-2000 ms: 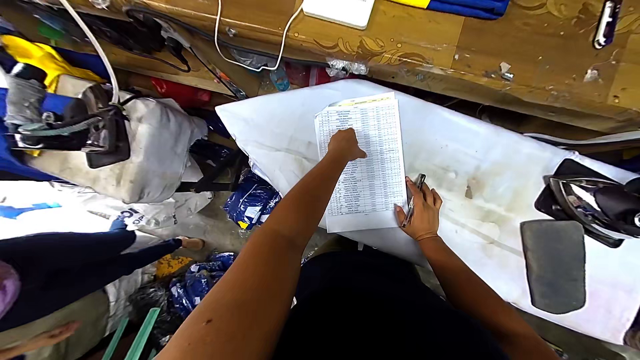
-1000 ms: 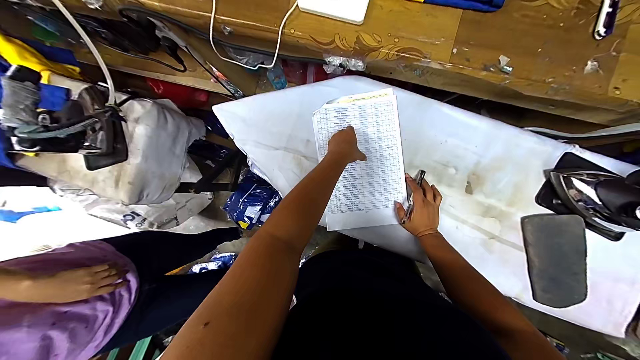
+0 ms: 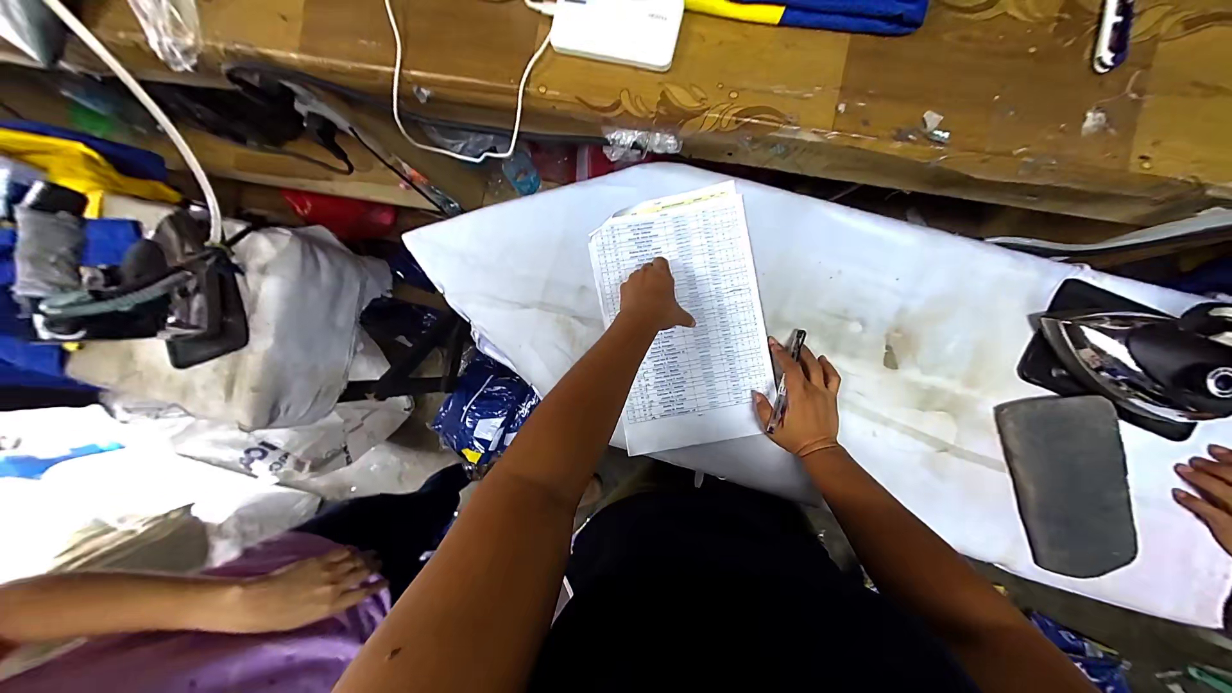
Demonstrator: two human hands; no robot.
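A stapled-looking stack of printed sheets [image 3: 712, 385], ruled in rows and bearing writing, lies on a white cloth-covered ironing board [image 3: 866, 279]. My left hand [image 3: 654, 296] rests on the upper part of the page, a finger pointing at a row and the thumb spread; it holds nothing. At the sheets' lower right edge, my right hand [image 3: 805, 397] lies on the board with a dark pen [image 3: 787, 380] between thumb and fingers. The hidden rows lie under my left hand and forearm.
An electric iron [image 3: 1126, 356] stands at right beside a dark grey pad [image 3: 1066, 486]. Another person's hand [image 3: 1203, 491] is at the right edge. A person in purple [image 3: 241, 645] is at lower left. A second iron [image 3: 144, 289] sits left; a wooden table [image 3: 770, 67] runs behind.
The person in purple has come in from the left, nearer my left arm. Another person's hand now shows at the right edge. My hands have stayed about where they were.
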